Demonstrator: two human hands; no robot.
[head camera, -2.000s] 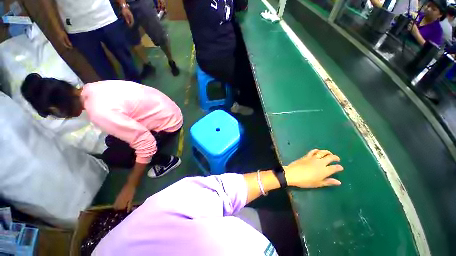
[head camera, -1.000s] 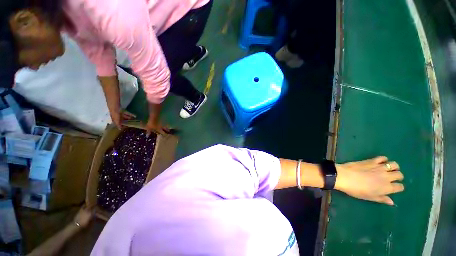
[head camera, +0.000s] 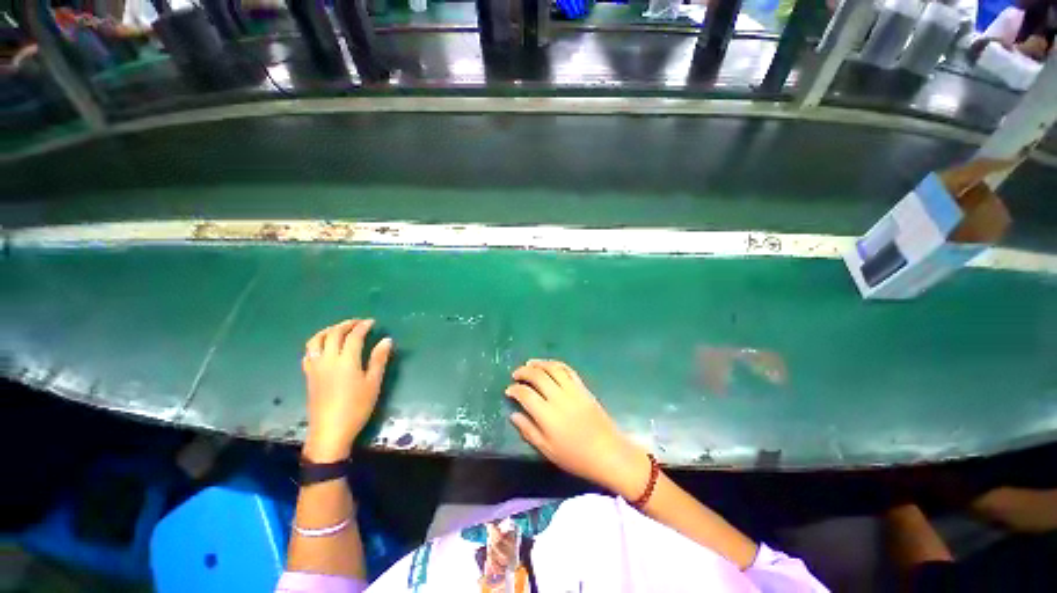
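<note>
My left hand (head camera: 341, 382) rests on the green workbench top (head camera: 649, 336), fingers apart and holding nothing, with a black band and a pale bracelet on the wrist. My right hand (head camera: 568, 419) lies on the bench to its right, fingers slightly curled and apart, also empty, with a reddish bead bracelet. An open retail box (head camera: 904, 249), white and light blue with brown cardboard flaps, stands tilted on the bench at the right by the edge strip.
A worn whitish bench edge strip (head camera: 464, 235) runs across, with the dark green conveyor belt (head camera: 522, 162) beyond it. A blue plastic stool (head camera: 220, 544) is at lower left. Another person's arms (head camera: 927, 533) show at lower right. Part of a person (head camera: 1026, 35) shows at upper right.
The view has swung from the floor and the open carton at the left to the bench ahead. My right hand and the retail box have come into view.
</note>
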